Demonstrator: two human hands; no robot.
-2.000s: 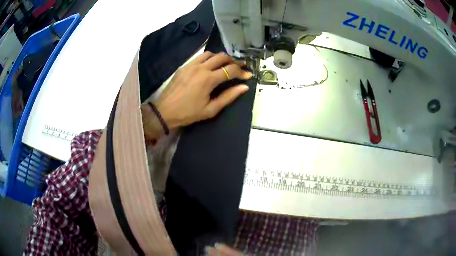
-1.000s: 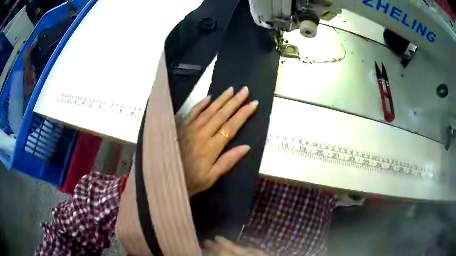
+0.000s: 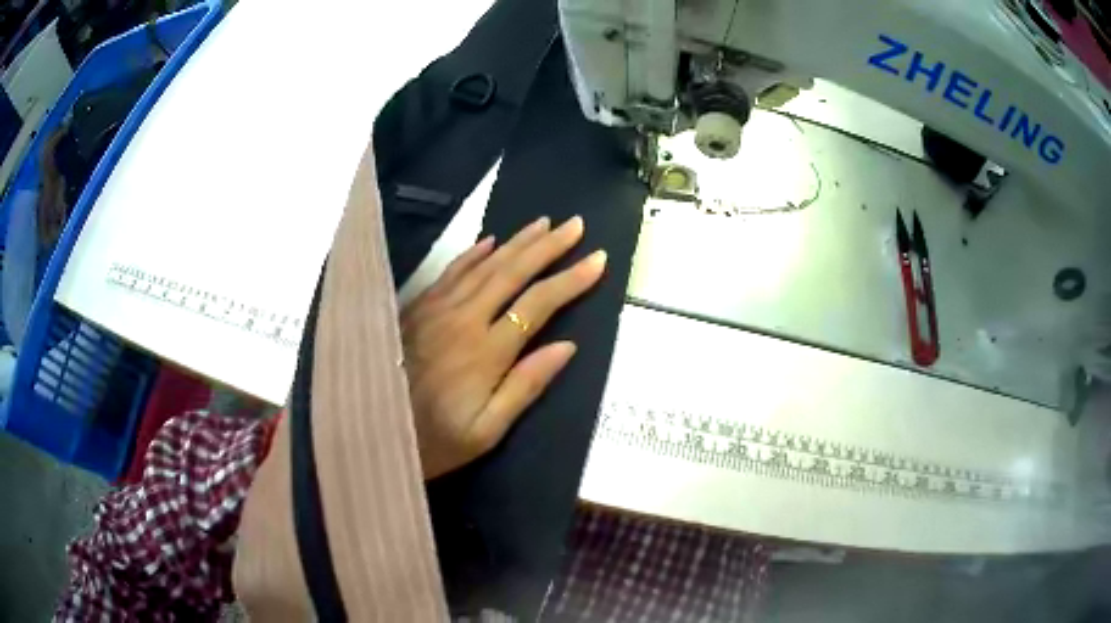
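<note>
The black fabric band (image 3: 567,183) runs from the front edge of the table up under the head of the industrial lockstitch machine (image 3: 841,61). Its right edge lies by the presser foot (image 3: 646,152). The striped facing (image 3: 366,402), pink-brown with one black stripe, loops over my left wrist. My left hand (image 3: 500,341) lies flat on the black band, palm down, fingers a little spread, with a ring on one finger. It presses on the band and does not grip it. My right hand is not in view.
Red-handled thread snips (image 3: 920,304) lie on the machine bed right of the needle. A small dark ring (image 3: 1068,284) is at the far right. A blue plastic basket (image 3: 73,420) stands left of the table. A printed ruler (image 3: 780,456) runs along the front edge.
My left hand has moved from beside the presser foot back down the band toward me. My right fingertips, earlier at the bottom edge, have gone out of view.
</note>
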